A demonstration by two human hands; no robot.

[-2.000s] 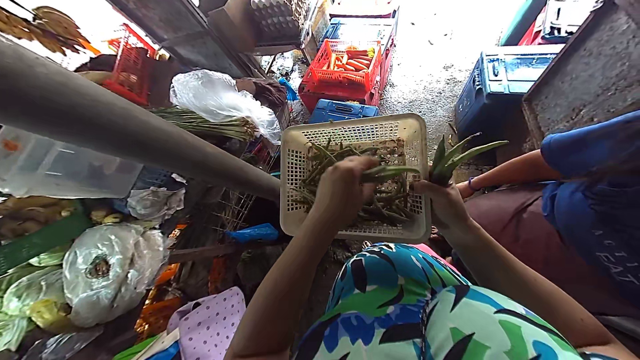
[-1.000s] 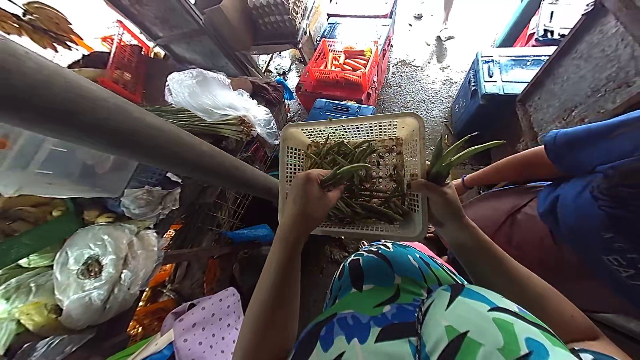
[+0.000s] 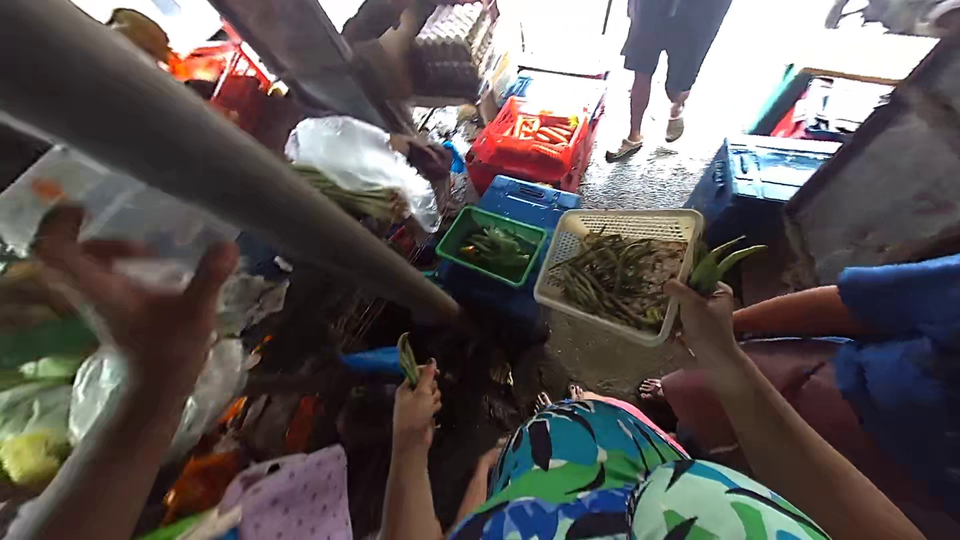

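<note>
My left hand (image 3: 142, 300), large and blurred at the far left, has its fingers spread with nothing seen in them. My right hand (image 3: 705, 315) grips several long green pods (image 3: 709, 266), which look like okra, and touches the right rim of a cream plastic basket (image 3: 619, 217). Loose dark green pods (image 3: 615, 274) lie in that basket. A green basket (image 3: 491, 279) with more pods is just left of it. Between my arms, a smaller hand (image 3: 418, 401), seemingly another person's, holds a green pod (image 3: 407, 360) upright.
A metal pole (image 3: 247, 172) slants across the left. Beyond the baskets are a blue crate (image 3: 529, 193) and a red crate (image 3: 517, 154) of orange-red produce. A person in blue (image 3: 892, 337) sits close on the right. Someone's legs (image 3: 660, 75) are on the wet path.
My left hand has left the cream basket, where it held pods, and swung far left. The cream basket has shifted right, uncovering the green one. The smaller hand with a pod has come into view.
</note>
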